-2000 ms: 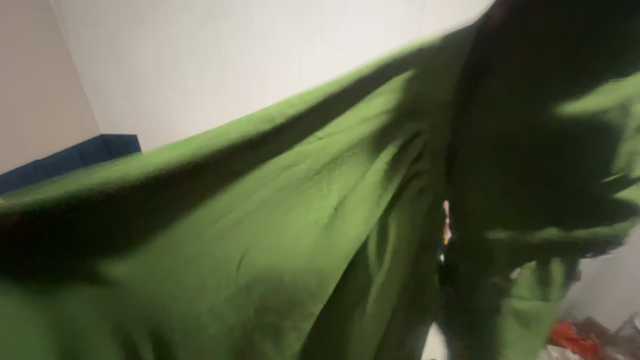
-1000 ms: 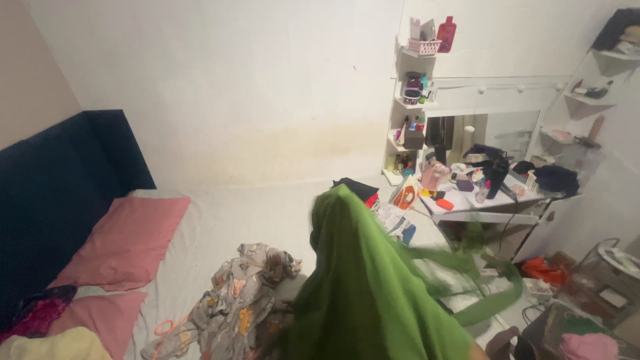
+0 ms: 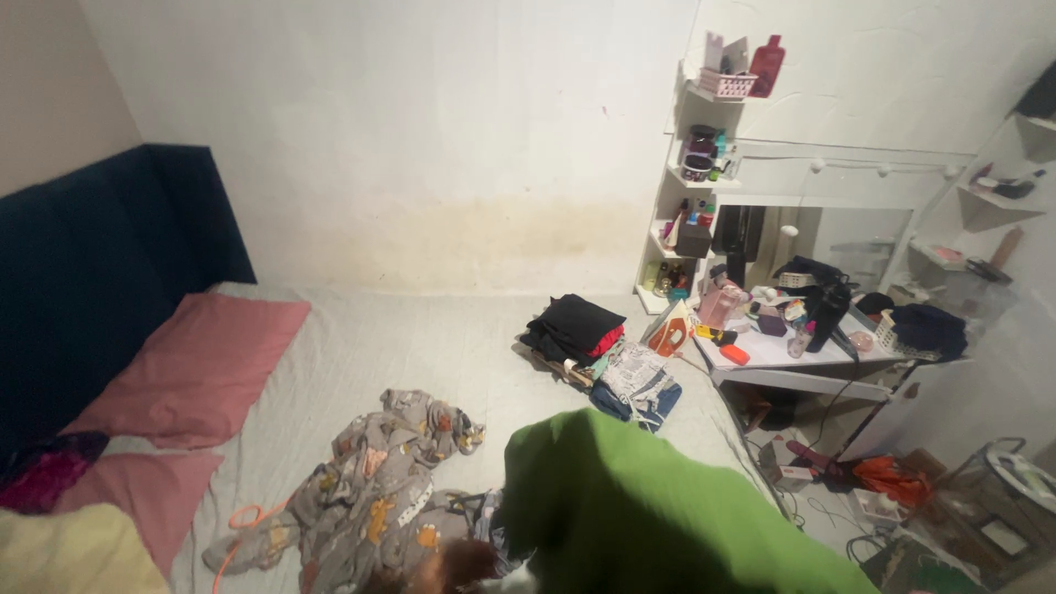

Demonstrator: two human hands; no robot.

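A green cloth garment (image 3: 652, 511) is bunched up at the bottom centre and right, close to the camera, its near part in shadow. At the bottom edge, just left of it, a blurred brownish shape looks like my left hand (image 3: 454, 568); its fingers and any hold on the green cloth cannot be made out. My right hand does not show and may be behind or within the green cloth. Left of the blurred hand, a crumpled grey patterned cloth (image 3: 371, 487) lies on the bed. Beyond the green cloth are a black folded garment (image 3: 573, 324) on a pile and folded denim (image 3: 660, 404).
The bed's pale sheet (image 3: 330, 355) carries pink pillows (image 3: 198, 371) beside a dark blue headboard (image 3: 107, 280). A clothes iron (image 3: 670, 330) stands near the white dressing table (image 3: 792, 367), which is crowded with bottles. An orange cord (image 3: 247, 516) lies at left; floor clutter is at right.
The green cloth, which spread across most of the view two seconds ago, now sits low at the bottom centre and right. Its loose strip at right in the middle frame no longer shows.
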